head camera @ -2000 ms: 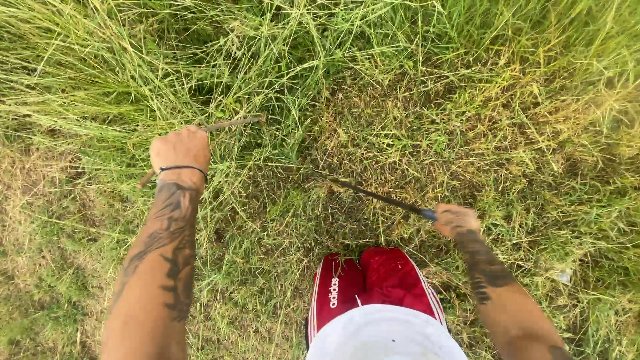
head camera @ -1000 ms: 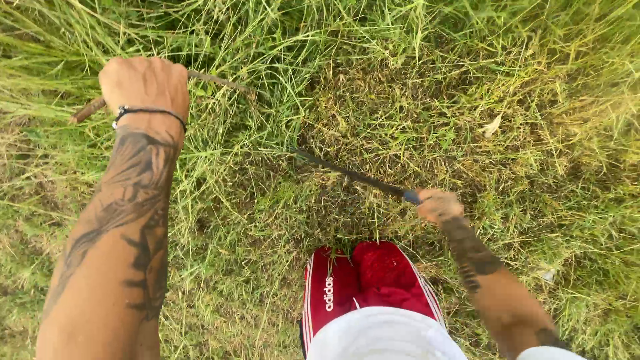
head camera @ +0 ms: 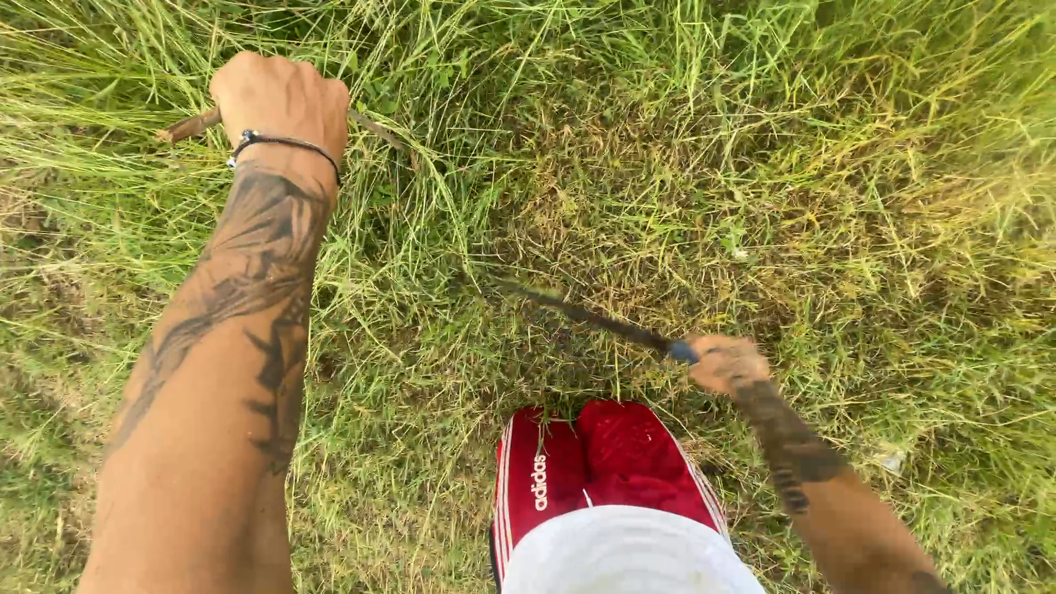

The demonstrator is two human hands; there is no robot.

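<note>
My left hand (head camera: 280, 103), with a dark cord bracelet at the wrist, is closed around a wooden stick (head camera: 191, 125) at the upper left, over tall grass. The stick's thinner end comes out to the right of the fist and reaches the grass. My right hand (head camera: 728, 363), lower and to the right, grips a long dark blade (head camera: 606, 320) with a blue part near the fingers. The blade slants up to the left, low over short cut grass, and its far tip is blurred among the stems.
Tall green grass (head camera: 462, 41) stands along the top and upper left. Short, partly yellowed grass (head camera: 643, 206) covers the middle. My knees in red Adidas trousers (head camera: 635, 454) are at the bottom centre. A small pale scrap (head camera: 893, 462) lies at the lower right.
Over the two seconds my left hand has come closer to the camera, still on the stick. My right hand keeps hold of the blade, which stays slanted toward the grass in the middle.
</note>
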